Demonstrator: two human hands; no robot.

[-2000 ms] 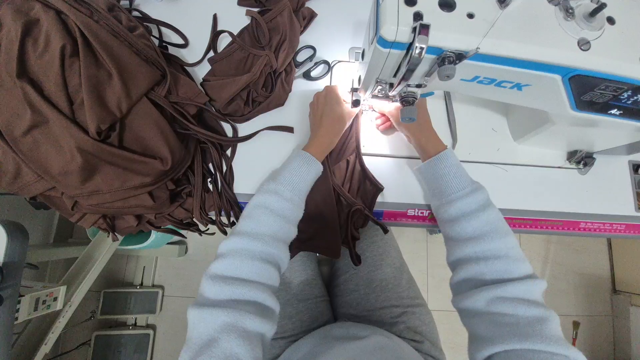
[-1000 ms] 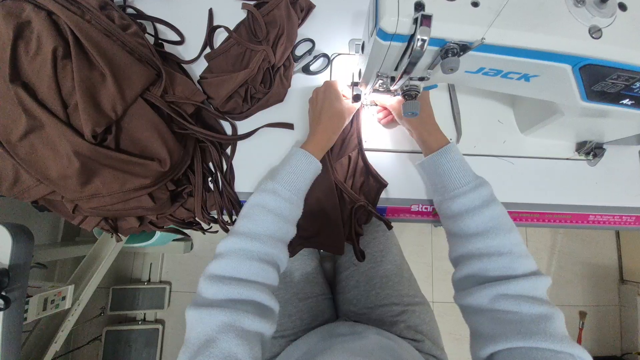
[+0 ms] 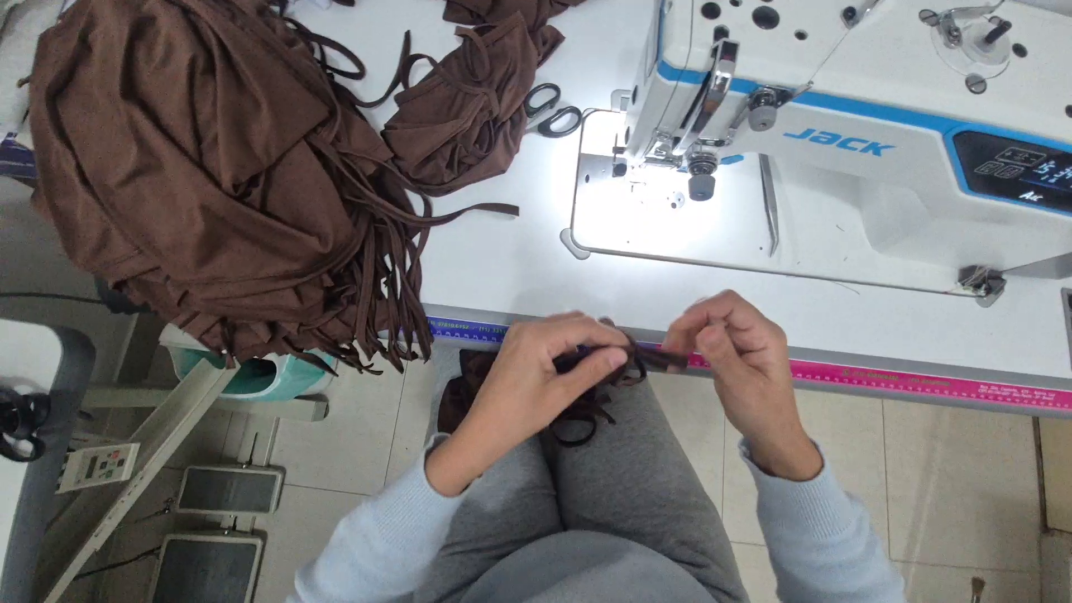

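Note:
My left hand [image 3: 557,364] pinches a brown fabric garment [image 3: 586,402] between thumb and fingers, over my lap at the table's front edge. Part of the garment hangs below that hand onto my thighs, with thin straps dangling. A blurred strip of it stretches toward my right hand [image 3: 737,360]. That hand's thumb and forefinger are close together; whether they grip the strip is unclear. Behind both hands stands a Jack sewing machine [image 3: 837,126], its lamp lighting the metal needle plate [image 3: 670,218]. No fabric lies under its presser foot.
A large heap of brown garments with straps [image 3: 193,167] covers the table's left side. A smaller brown bundle [image 3: 469,109] lies beside black-handled scissors [image 3: 557,113]. Tweezers [image 3: 769,205] rest by the needle plate. A measuring tape [image 3: 904,383] runs along the front edge.
Both hands have come back from the needle area toward my lap, bringing the brown garment with them. The right hand has moved apart from the left.

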